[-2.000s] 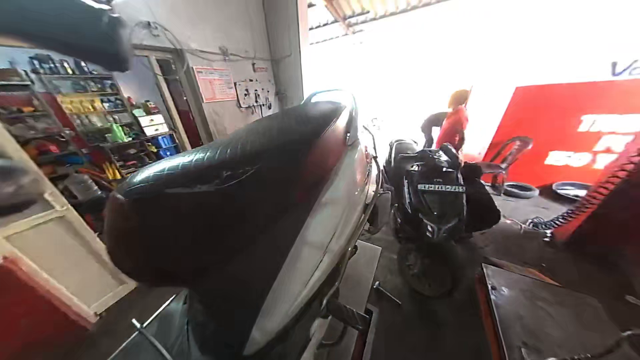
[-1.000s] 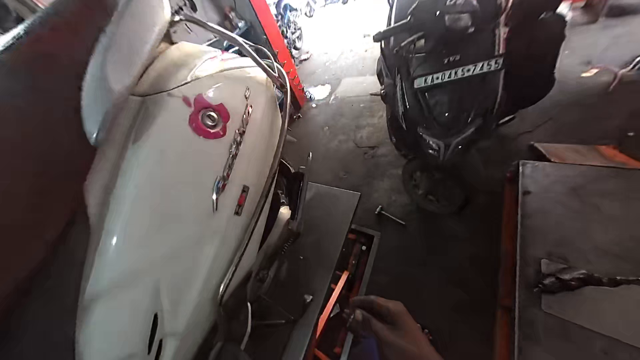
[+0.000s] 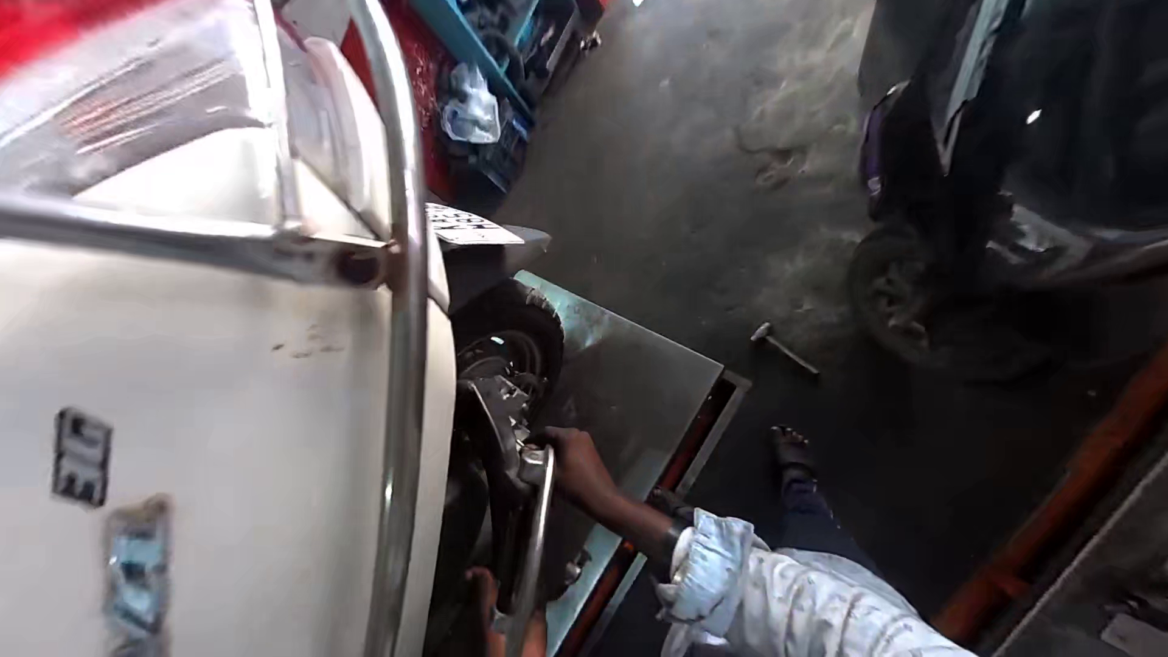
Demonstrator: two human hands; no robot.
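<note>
A white scooter's body panel (image 3: 219, 401), with a chrome guard bar (image 3: 406, 365), fills the left side. Below it are the rear wheel (image 3: 520, 333) and dark engine parts (image 3: 502, 415). My right hand (image 3: 570, 461), its arm in a rolled pale sleeve, is at the upper end of a long shiny metal lever (image 3: 537, 538) by the engine; its fingertips are partly hidden. At the bottom edge, my left hand (image 3: 502, 616) is around or beside the same lever, partly covered by it. Whether the lever is a tool or a scooter part is unclear.
The wheel is over a metal lift platform (image 3: 630, 374). A hammer (image 3: 783, 349) lies on the floor right of it, near a foot (image 3: 791, 447). A dark scooter (image 3: 1031, 210) stands at upper right, an orange frame edge (image 3: 1031, 547) at lower right, and blue shelving (image 3: 465, 46) at the top.
The view has swung down along the white scooter's side. One hand showed low in the frame a second ago; now both hands are at the lever beside the engine.
</note>
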